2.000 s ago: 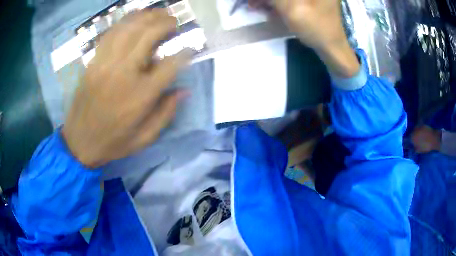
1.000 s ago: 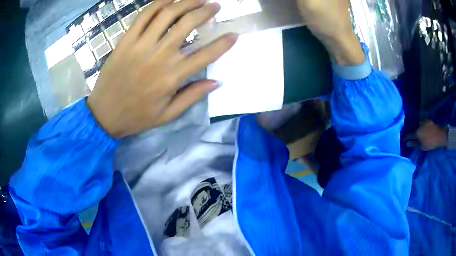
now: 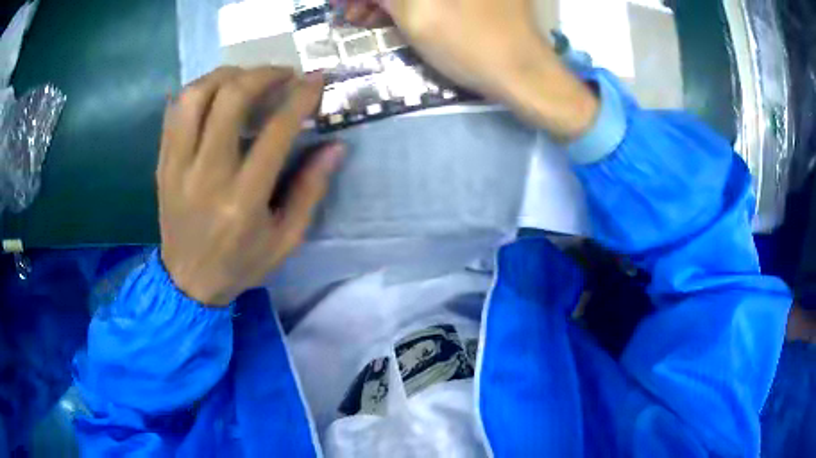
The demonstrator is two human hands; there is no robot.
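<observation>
A dark-framed PCB panel point(image 3: 380, 82) with rows of shiny silver rectangles lies on a grey-blue pad point(image 3: 412, 179) at the top middle. My left hand point(image 3: 228, 179) is at the panel's left edge, fingers spread; an index fingertip reaches the edge and the thumb is lower, over the pad. It shows no held object. My right hand point(image 3: 483, 54) reaches over the panel from the right, fingertips bunched at its upper part near the picture's top. Whether they hold a tool cannot be made out.
A grey-beige adhesive sheet with white areas point(image 3: 658, 67) lies right of my right hand. White paper point(image 3: 550, 192) shows beside my right wrist. Crinkled clear plastic point(image 3: 31, 143) lies at the far left on the green mat point(image 3: 107, 134). Shiny plastic point(image 3: 756, 116) stands at the right.
The view has shifted so the panel appears nearer the middle. My right hand has moved left from the adhesive sheet to over the panel. My left hand has drawn back to the panel's left edge.
</observation>
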